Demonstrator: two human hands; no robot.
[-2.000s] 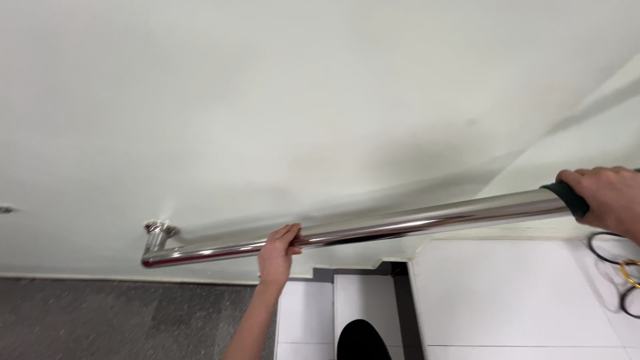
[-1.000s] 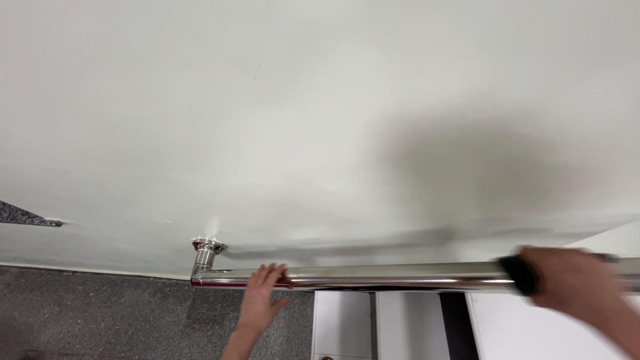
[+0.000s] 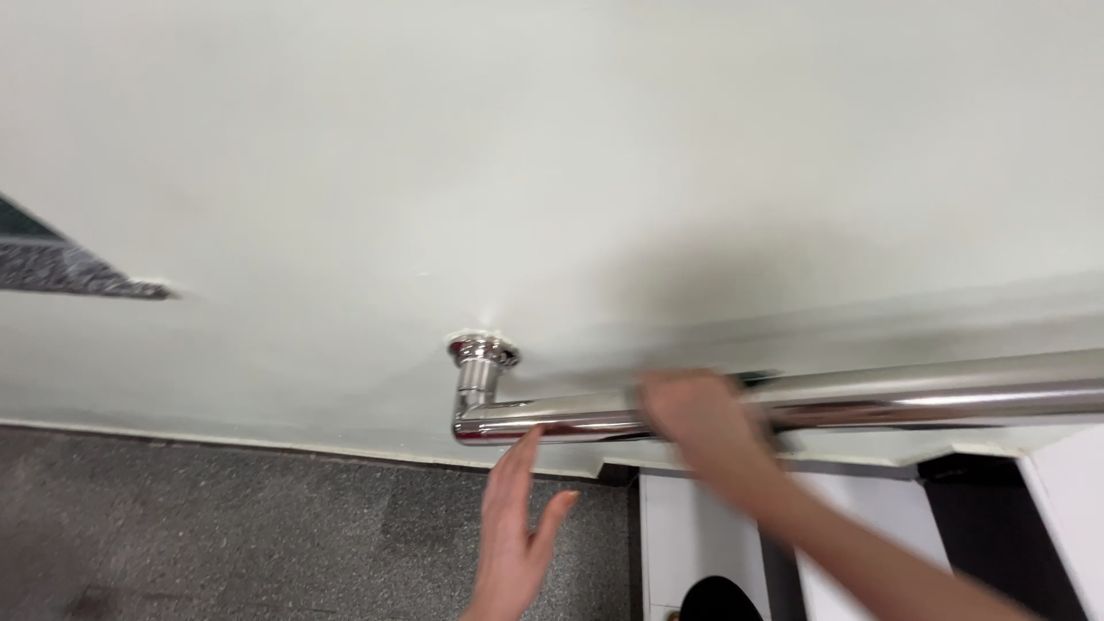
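A shiny metal handrail (image 3: 940,392) runs from the right edge to an elbow near the middle, where a round wall bracket (image 3: 483,349) fixes it to the pale wall. My right hand (image 3: 694,405), blurred by motion, is closed around the rail with a dark green cloth (image 3: 757,379) under it; much of the cloth is hidden. My left hand (image 3: 522,509) is just below the rail's end, fingers apart and holding nothing. Its fingertips overlap the lower edge of the rail; whether they touch it is unclear.
The pale wall (image 3: 345,172) rises behind the rail. Grey speckled floor (image 3: 259,526) lies at lower left, and white steps (image 3: 699,526) with dark edges at lower right. A dark shoe tip (image 3: 720,599) shows at the bottom. A stone-edged corner (image 3: 86,272) juts in at left.
My right hand has slid left along the rail with the green cloth, close to the bracket end. My left hand, earlier on top of the rail, has let go and dropped lower. The view has shifted left.
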